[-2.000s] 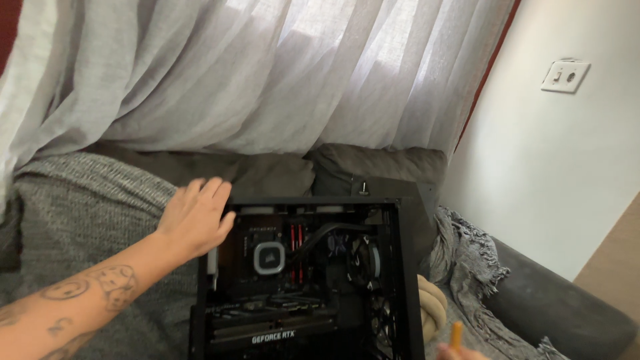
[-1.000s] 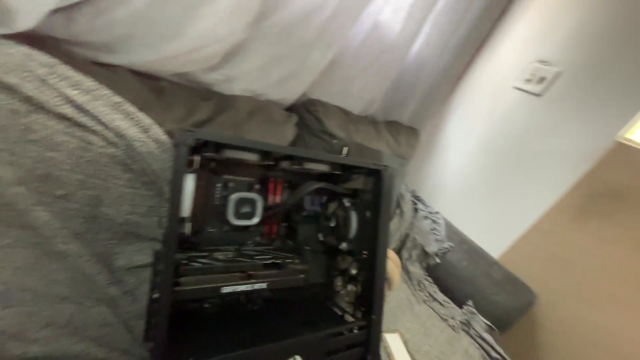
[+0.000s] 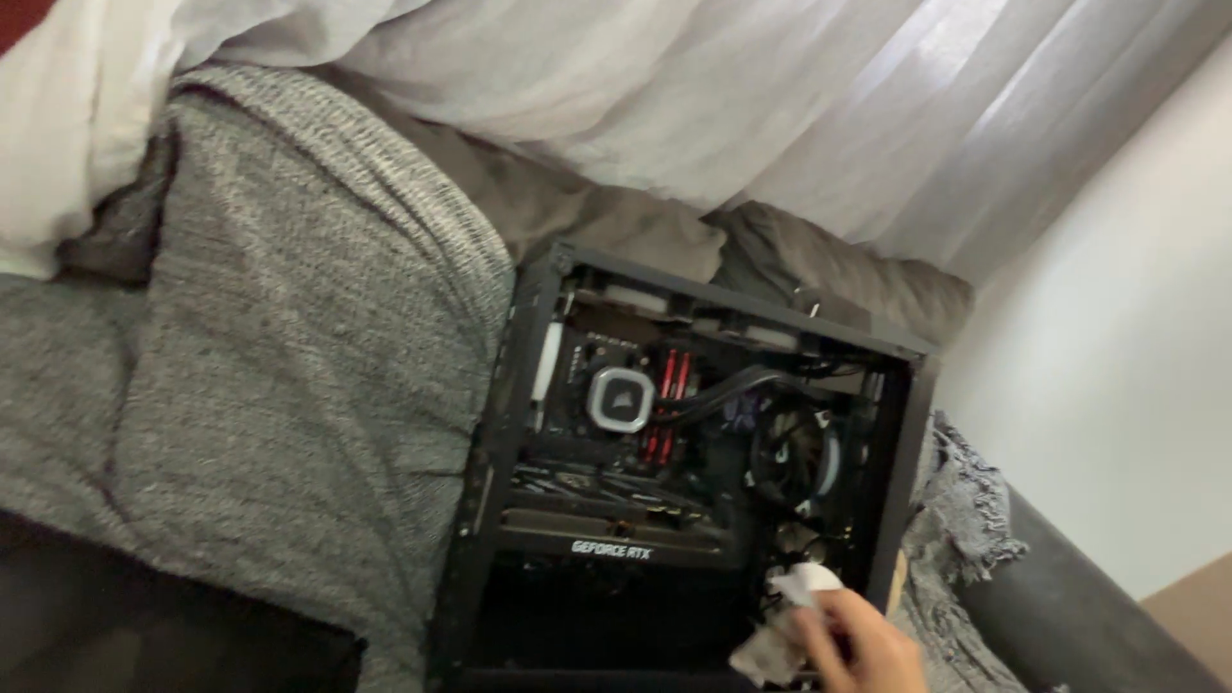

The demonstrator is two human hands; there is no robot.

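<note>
An open-sided black computer case [image 3: 914, 452] stands on a sofa, its inside facing me. It holds a square liquid-cooler pump block [image 3: 621, 399], red memory sticks [image 3: 677, 375], black coolant tubes [image 3: 731, 385], a round fan [image 3: 794, 452] and a GeForce RTX graphics card [image 3: 616, 534]. My right hand [image 3: 857, 645], entering from the bottom right, pinches a crumpled white cloth or tissue [image 3: 775, 645] at the case's lower right, in front of the lower fan area. Whether the cloth touches the parts cannot be told. My left hand is out of view.
A grey woven blanket [image 3: 289, 385] covers the sofa left of the case. Brown-grey cushions [image 3: 626, 231] and a pale curtain [image 3: 674, 106] are behind it. A dark flat object [image 3: 144, 616] lies at the lower left. The grey sofa arm [image 3: 1078, 597] and fringed throw [image 3: 962, 500] are at right.
My left hand, on the case's top left corner two seconds ago, has gone from view. My right hand, at the bottom edge then, now reaches the case's lower right with the white cloth. The view has shifted.
</note>
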